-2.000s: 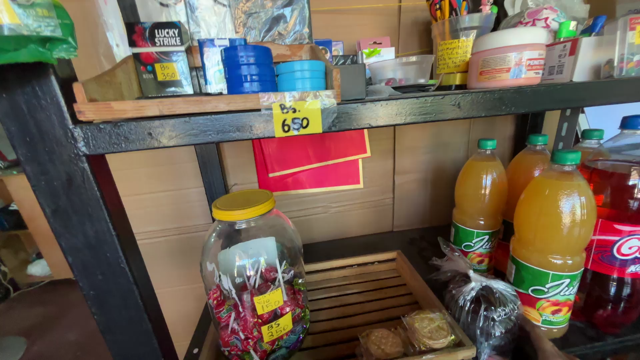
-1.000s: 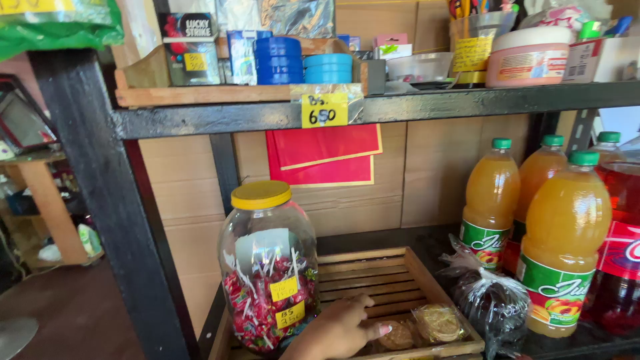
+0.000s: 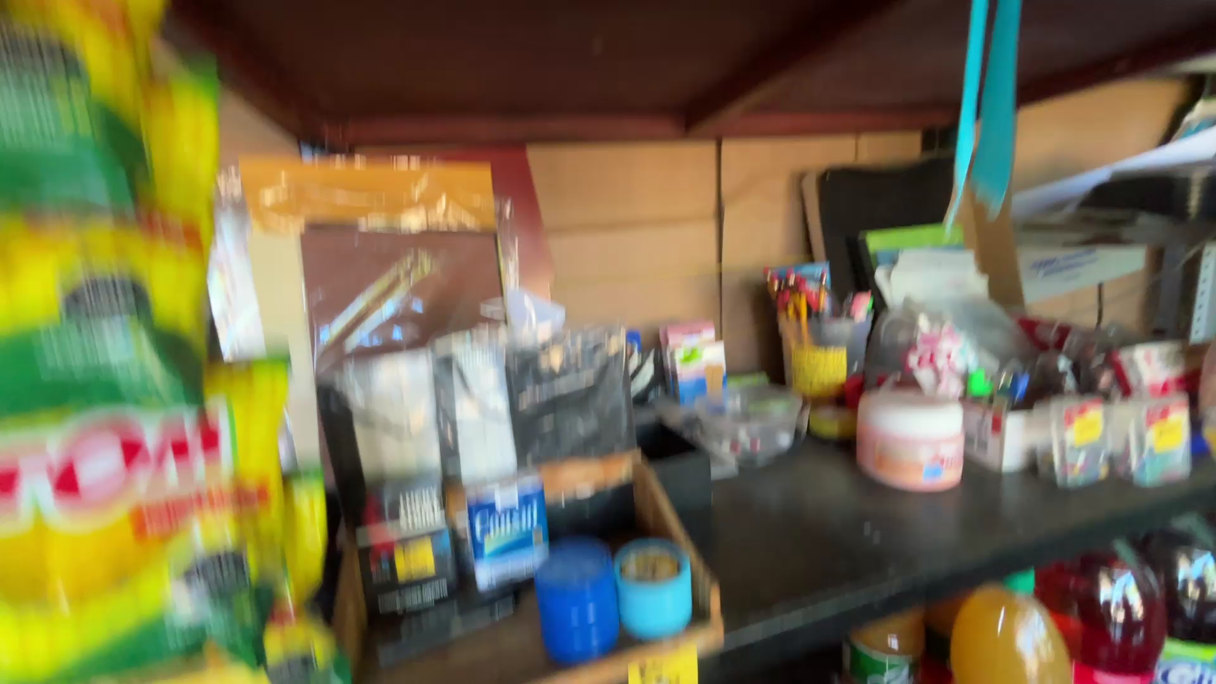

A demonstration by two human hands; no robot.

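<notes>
Neither of my hands shows in the head view now. A wooden tray (image 3: pixel 665 532) stands on the black shelf at lower centre, holding a dark cigarette pack (image 3: pixel 408 551), a blue and white box (image 3: pixel 507 532), a dark blue round container (image 3: pixel 577 600) and a light blue one (image 3: pixel 654 589). Right of it are a clear plastic container (image 3: pixel 746 423), a cup of pencils (image 3: pixel 815 351) with a yellow label, and a pink jar with a white lid (image 3: pixel 910 442). The view is blurred.
Yellow and green snack bags (image 3: pixel 114 380) hang close at the left. A dark red upper shelf (image 3: pixel 570 66) spans the top, with turquoise ribbons (image 3: pixel 983 114) hanging down. Below the black shelf (image 3: pixel 855 541) stand bottles of orange drink (image 3: pixel 1009 636) and red drink (image 3: pixel 1102 608).
The view has swung up to the upper shelf. A hand was over the slatted wooden tray beside the packaged cookies one second ago; hand, slatted tray and candy jar are now out of view.
</notes>
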